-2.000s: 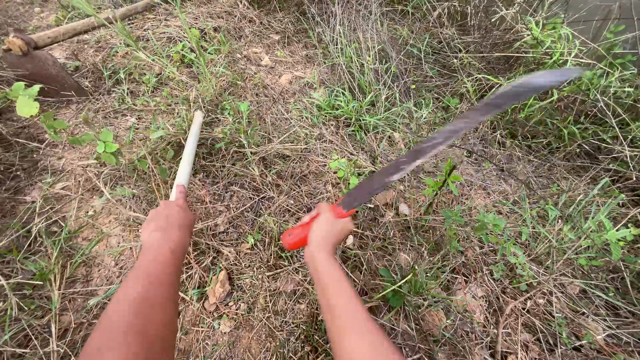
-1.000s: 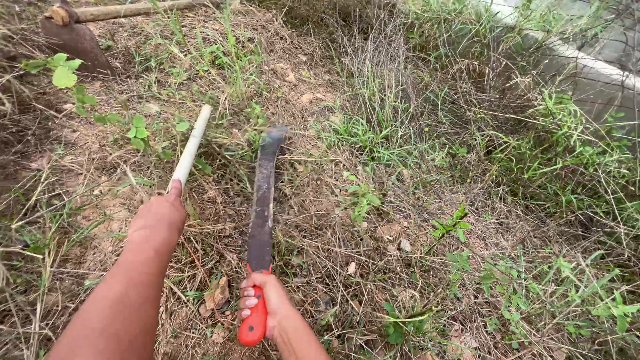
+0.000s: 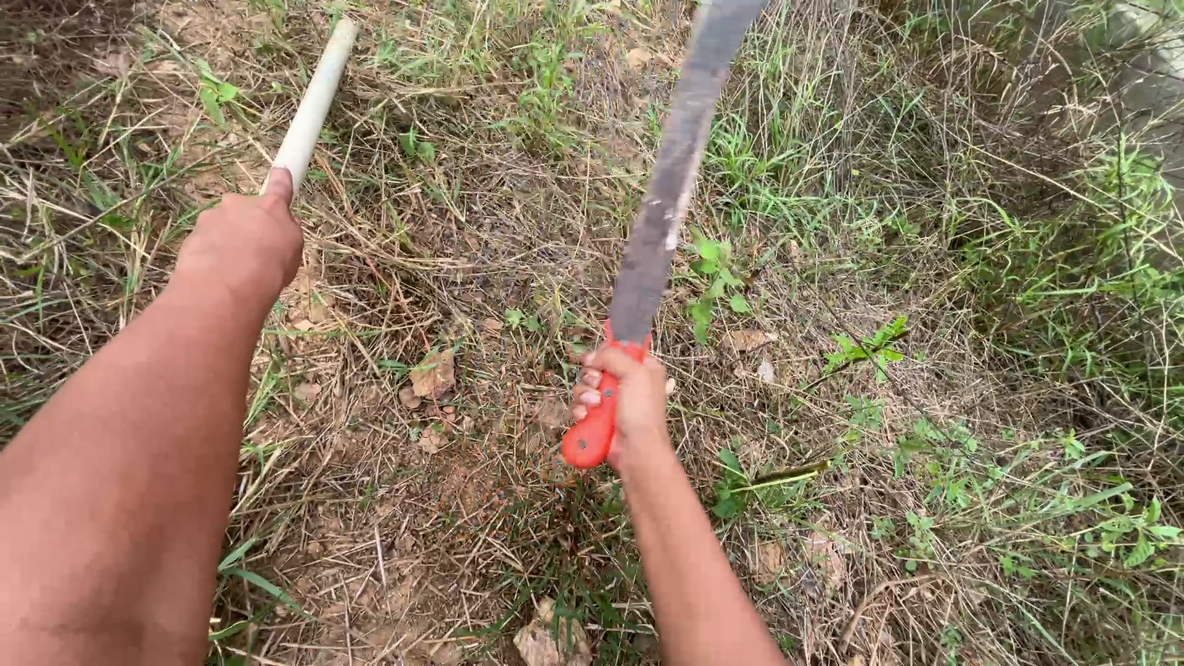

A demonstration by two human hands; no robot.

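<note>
My left hand grips a pale, smooth rod at the upper left, its free end pointing up and away from me. In my right hand is the red handle of a machete, near the middle of the view. The dark, worn blade rises and leans slightly right, and its tip is cut off by the top edge. The blade looks a little blurred. A gap of dry grass lies between rod and machete, which do not touch.
Dry cut grass covers the sloping ground. Green grass tufts grow beyond the blade, and taller weeds stand at the right. A small leafy stem pokes up right of the machete. Stones lie low in the middle.
Two seconds ago the machete pointed far right; one second ago it stood nearly upright. Now it leans slightly right. The wooden pole at the top left has left the view.
</note>
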